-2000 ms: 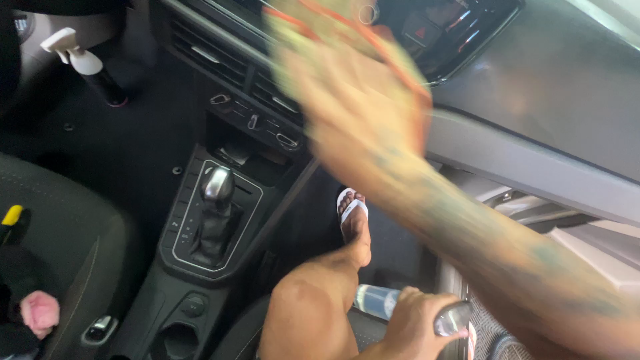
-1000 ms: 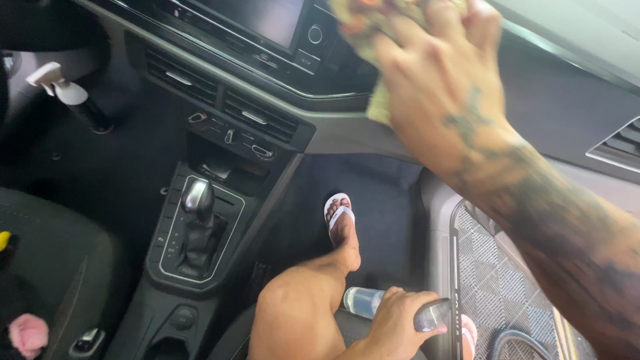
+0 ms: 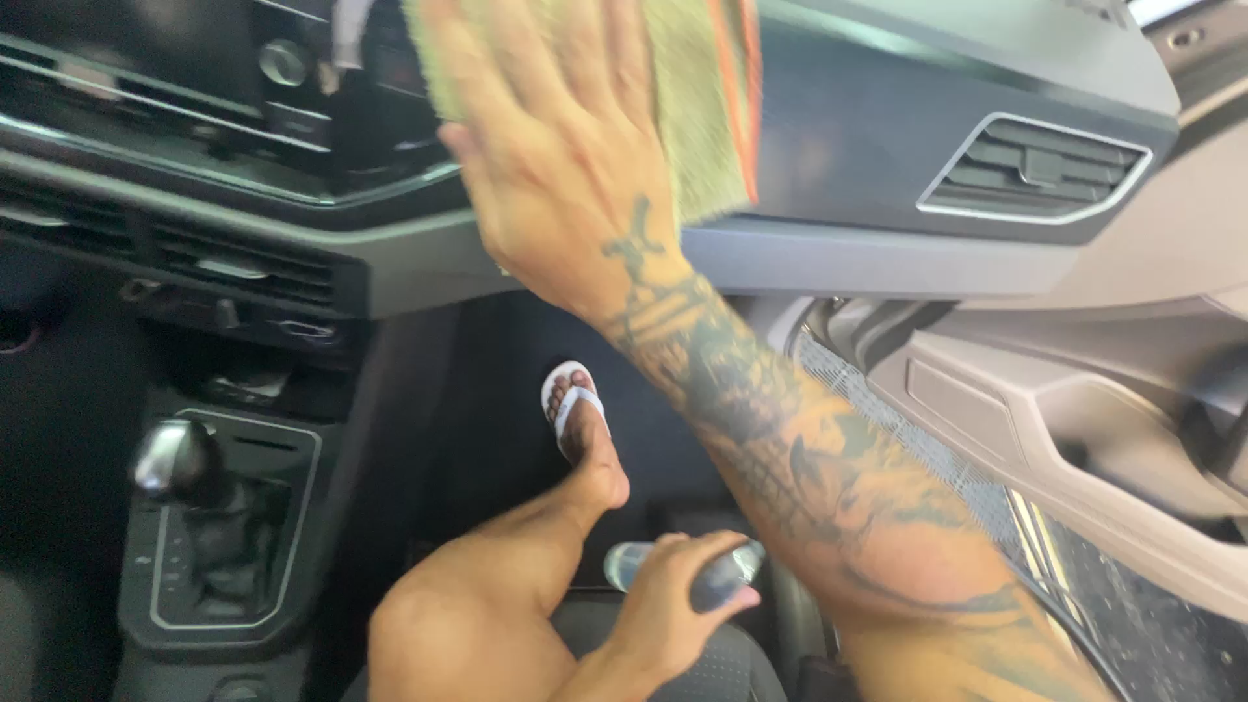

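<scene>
My right hand (image 3: 565, 156), at the end of a tattooed forearm, lies flat with its fingers over a yellow-green microfibre cloth (image 3: 707, 127) with an orange edge. The cloth is against the car's dashboard (image 3: 838, 146), just right of the centre screen and its round knob (image 3: 283, 61). Part of the cloth runs out of the top of the picture. Low in the view, above the front of the seat, my left hand (image 3: 673, 604) is closed around a clear bottle (image 3: 629, 565) with a dark, shiny end. The fingers cover the bottle's middle.
The gear lever (image 3: 180, 458) stands on the centre console at the left. A framed air vent (image 3: 1038, 168) is at the dashboard's right end. The open door (image 3: 1033, 419) is on the right, above a grey floor grating (image 3: 868, 409). My foot in a white flip-flop (image 3: 564, 395) rests in the footwell.
The view has shifted right, bringing in more of the door. My right hand has moved over the dashboard with the cloth, its fingers now flatter. My left hand keeps hold of the bottle.
</scene>
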